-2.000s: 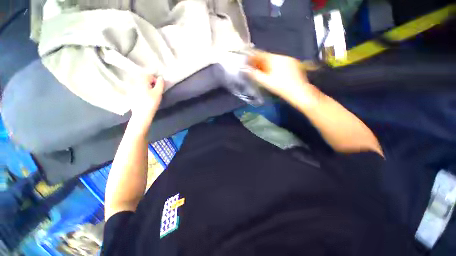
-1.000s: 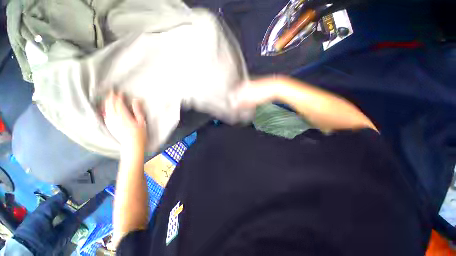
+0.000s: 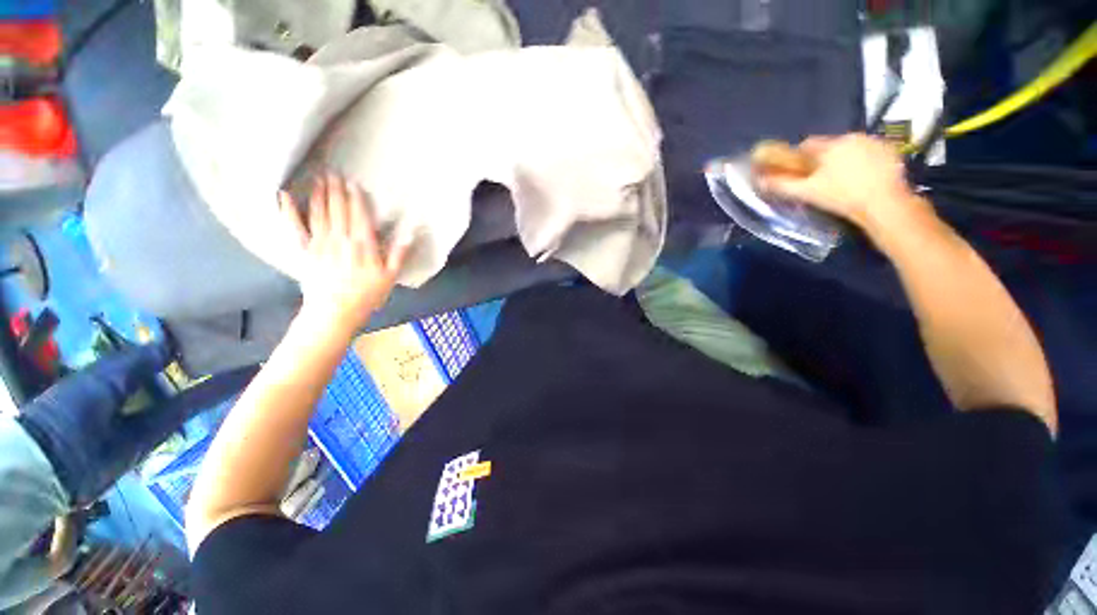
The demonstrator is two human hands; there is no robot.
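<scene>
The beige garment point(image 3: 481, 114) lies spread over the dark grey padded pressing board point(image 3: 144, 228), its lower edge hanging in uneven folds at the board's near side. My left hand point(image 3: 347, 246) rests flat on the garment's near left part, fingers spread. My right hand point(image 3: 848, 180) is closed on the orange-brown handle of the silver steam iron point(image 3: 782, 222). The iron is to the right of the garment, apart from it, and slightly blurred.
A white flat piece point(image 3: 905, 84) and a yellow hose point(image 3: 1035, 90) are at the upper right. Blue crates point(image 3: 355, 415) holding cardboard are below the board. Another person's dark blue trouser leg point(image 3: 102, 408) is at the lower left. Dark cloth lies at the right.
The iron was parked at the upper right one second ago; my right hand has let go of the garment and taken hold of the iron. The garment lies with its near edge rearranged.
</scene>
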